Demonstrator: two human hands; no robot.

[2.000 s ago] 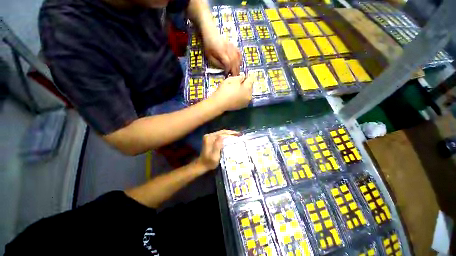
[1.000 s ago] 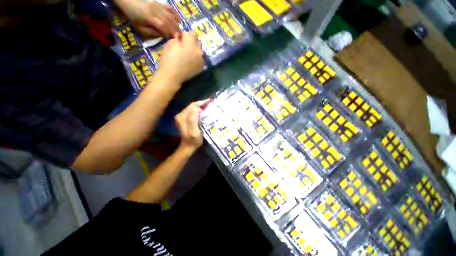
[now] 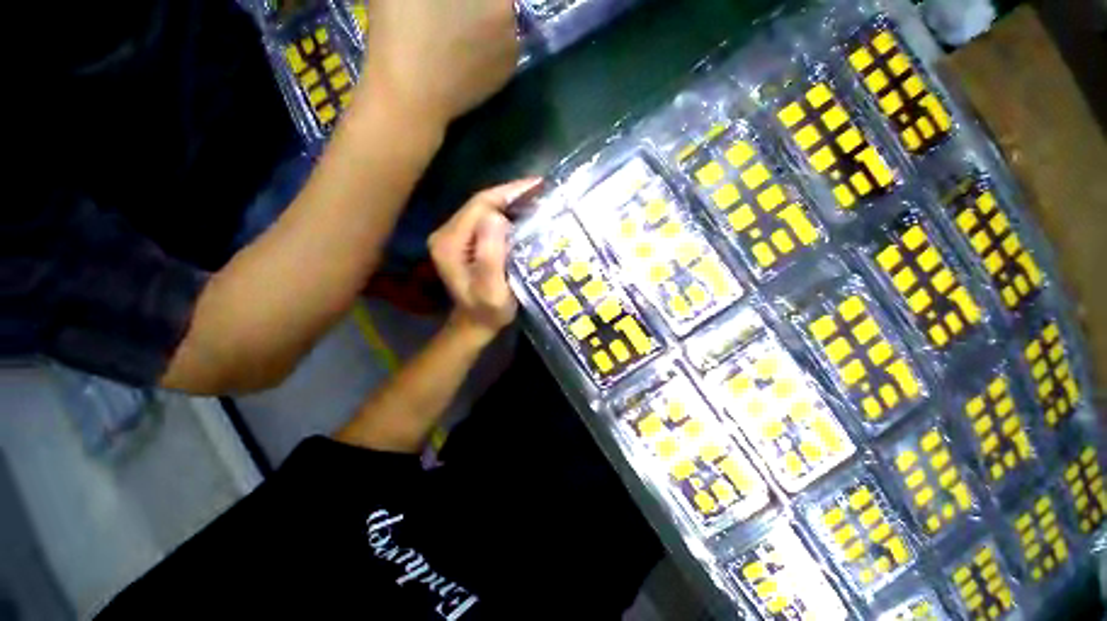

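Note:
A large clear blister tray (image 3: pixel 777 291) fills the right half of the view. Its pockets hold black panels with rows of small yellow squares, such as this patterned panel (image 3: pixel 838 143). Strong glare covers the pockets near its left corner. My left hand (image 3: pixel 480 255) grips the tray's left corner, fingers curled at the edge. The tray's near right part runs out of the picture at the bottom. My right hand is not in view.
A coworker's bare forearm (image 3: pixel 304 243) and hand reach across the upper left, close to my left hand. Part of another tray with a patterned panel (image 3: pixel 319 75) lies beyond. A green mat (image 3: pixel 607 103) lies between the trays. A brown board (image 3: pixel 1032 134) is at upper right.
The view has shifted down and closer, so the tray looks larger. The tray has turned in view since the earliest frame, with my left hand still on its corner. The yellow-faced panels have left the view.

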